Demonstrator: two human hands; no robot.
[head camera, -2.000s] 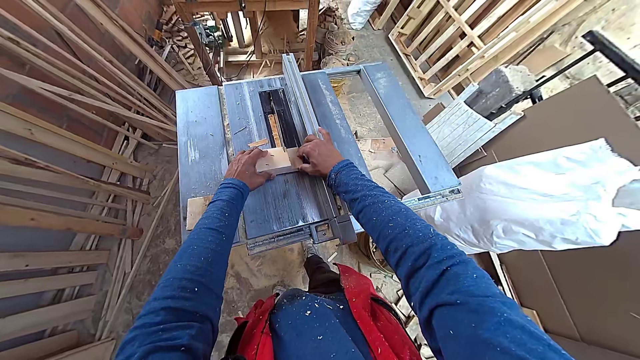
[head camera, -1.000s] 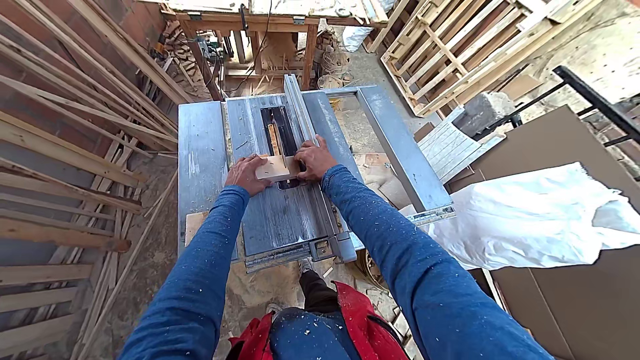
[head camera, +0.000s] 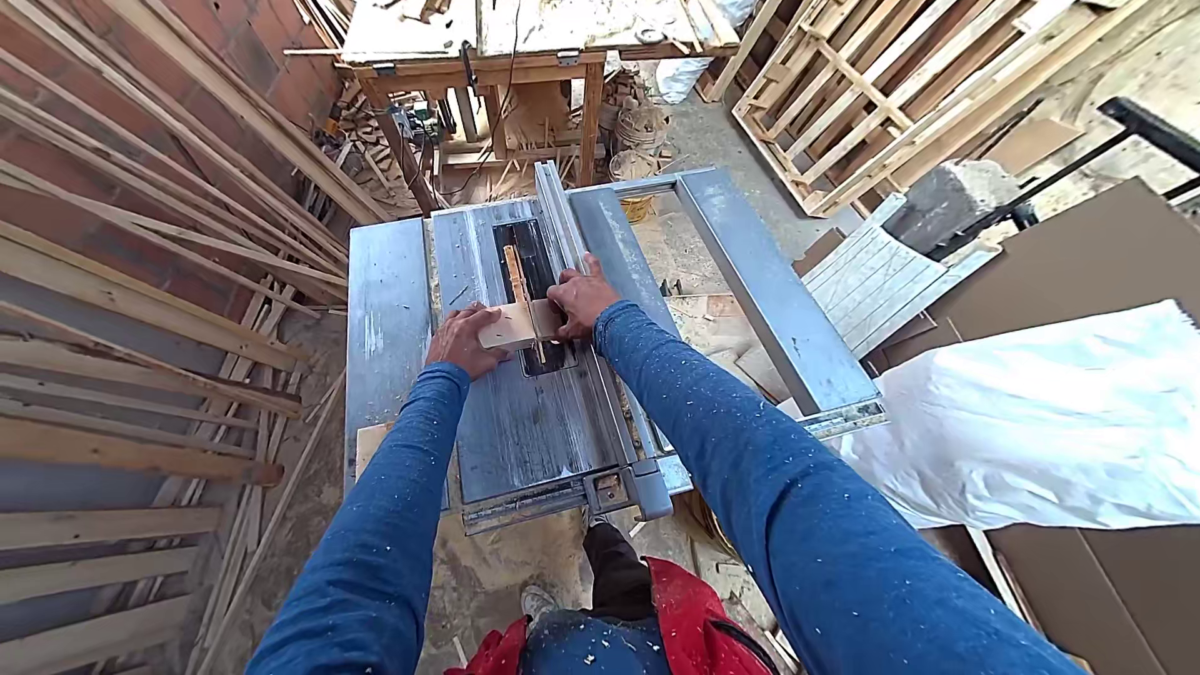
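Note:
A short, pale wooden board lies crosswise over the throat plate of a table saw. My left hand grips the board's left end, and my right hand holds its right end beside the metal rip fence. A thin line crosses the board where the saw blade appears to be; the blade is hard to make out. Beyond the board, a narrow wooden strip lies in the dark throat opening.
Long wooden strips lean on the brick wall at left. A wooden workbench stands beyond the saw, with a slatted wooden frame at back right. White sheeting lies over cardboard at right. A small wood piece rests at the saw's left edge.
Both hands have moved with the board across the throat opening, away from its far part toward its near end. The view has tilted up, showing more of the workbench.

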